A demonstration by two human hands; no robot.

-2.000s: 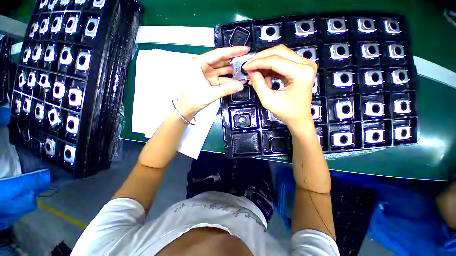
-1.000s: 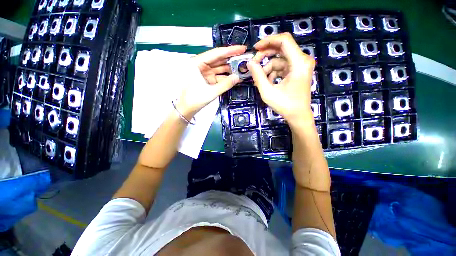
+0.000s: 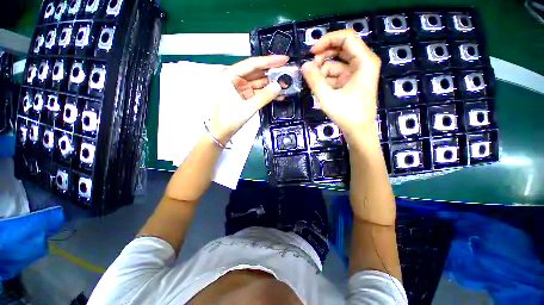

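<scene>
My left hand (image 3: 241,95) holds a silver squarish module (image 3: 287,81) with a dark round centre between thumb and fingers, over the left part of the black tray (image 3: 298,170). My right hand (image 3: 349,83) is just right of the module, thumb and index fingertips close together; whether they hold a small piece is too small to tell. The tray holds rows of similar silver modules, and several pockets at its left side show no silver. My right hand hides some middle pockets.
White sheets (image 3: 188,113) lie left of the tray on the green bench (image 3: 209,15), partly under my left forearm. A tall stack of filled black trays (image 3: 128,107) stands at the left. Blue cloth shows at lower left and lower right.
My right fingertips have moved slightly right, off the module, and up. The module now faces up more fully in my left hand. The tray appears slightly higher in view.
</scene>
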